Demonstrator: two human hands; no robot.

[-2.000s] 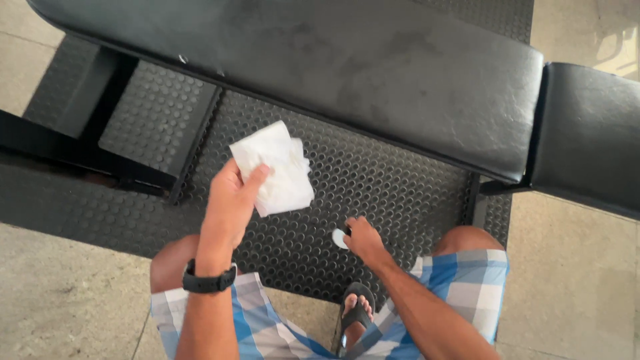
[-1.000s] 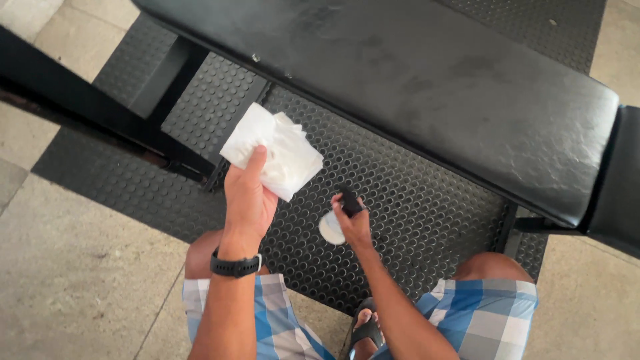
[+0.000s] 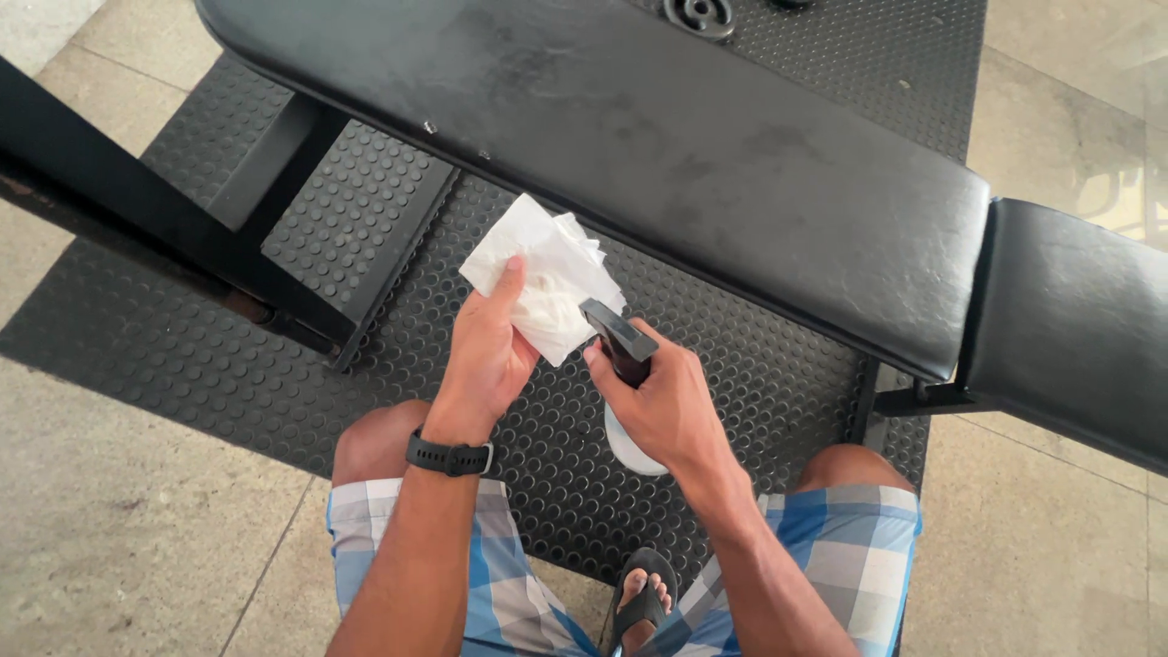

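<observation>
My left hand, with a black watch band on its wrist, grips a stack of folded white paper towels, thumb on top. Close beside it on the right, my right hand is closed around the neck of a spray bottle with a black trigger head and a whitish body. The black nozzle points at the towels, near or against their right edge. Most of the bottle is hidden under my right hand. Beyond both hands lies the long black padded seat of a bench, with small worn spots on its near edge.
A shorter black pad adjoins the bench at right. Black metal frame bars stand at left. Under the bench is a studded black rubber mat on stone-like floor tiles. A weight plate lies beyond the bench. My sandalled foot is below.
My right hand has brought the spray bottle up to the towels; a second ago it was lower and farther from them. The towels stay in my left hand.
</observation>
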